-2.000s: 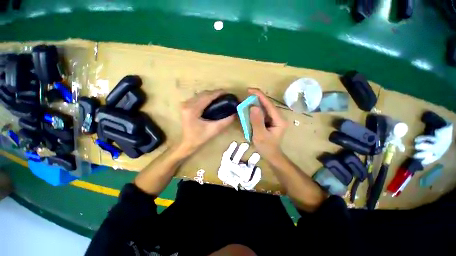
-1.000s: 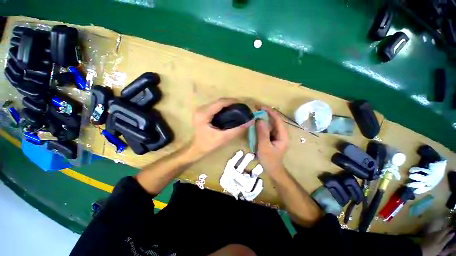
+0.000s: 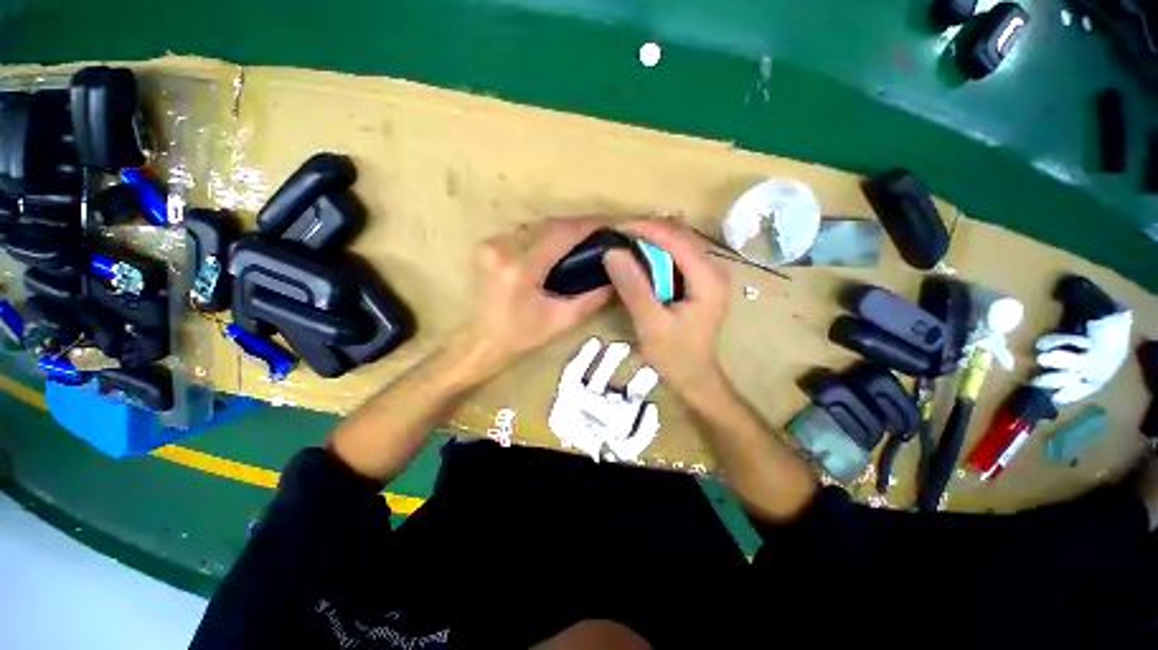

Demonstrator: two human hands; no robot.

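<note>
My left hand (image 3: 518,286) is closed around a black rounded device housing (image 3: 583,264), held above the bench. My right hand (image 3: 687,305) holds a teal pad (image 3: 659,271), partly hidden by the fingers, close against the housing's right end. The right thumb lies at the housing. Whether the pad touches the housing cannot be told. A crumpled white glove (image 3: 602,404) lies on the cardboard just below the hands.
Left are piled black housings (image 3: 295,305) and blue battery cells (image 3: 258,351). Right are a whitish cup (image 3: 772,222), tweezers (image 3: 749,262), a red-handled tool (image 3: 1012,433), a yellow-shafted tool (image 3: 971,381), more housings (image 3: 909,217) and another white glove (image 3: 1083,357).
The teal pad, apart from the housing two seconds ago, is now up beside it, with my right hand closer to my left. The camera view has shifted. The person's hand at lower right is gone from view.
</note>
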